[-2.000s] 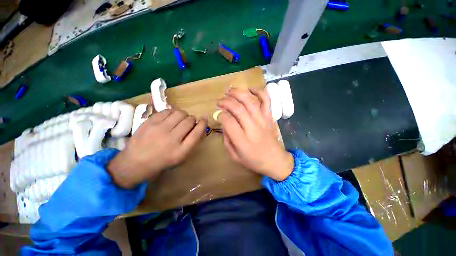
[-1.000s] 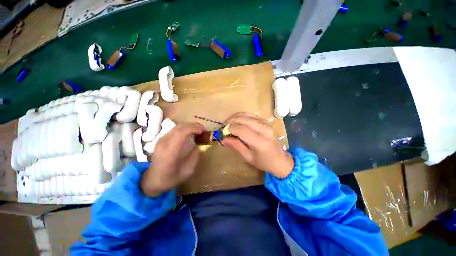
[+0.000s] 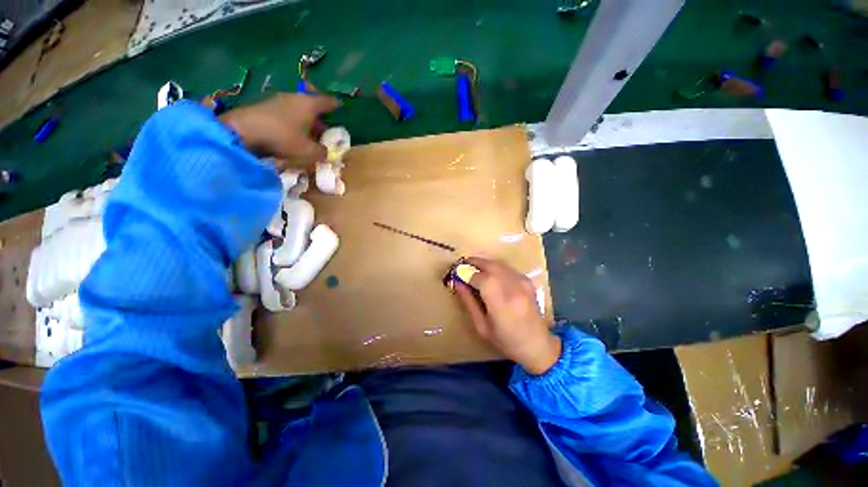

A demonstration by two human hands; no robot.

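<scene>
My left hand (image 3: 281,128) is at the back edge of the cardboard mat (image 3: 400,314). A pale yellow finger cot touches an upright white housing shell (image 3: 331,179); whether the fingers grip it is unclear. My right hand (image 3: 504,309) pinches a small dark blue wired part (image 3: 451,277), probably a battery unit, over the right part of the mat. The fingers mostly hide it. A slim dark stick (image 3: 414,236) lies on the mat, left of and behind my right hand.
White shells (image 3: 309,259) lie at left, beside stacked rows (image 3: 71,257) partly behind my left sleeve. Two shells (image 3: 552,195) stand at the mat's right edge by a black mat (image 3: 676,238). Blue batteries (image 3: 464,97) with green boards lie on the green belt (image 3: 381,38). A grey post (image 3: 609,71) rises behind.
My left hand has left the work at the middle and moved back and left to the upright shell. My right hand has moved slightly right and nearer me, with the blue part.
</scene>
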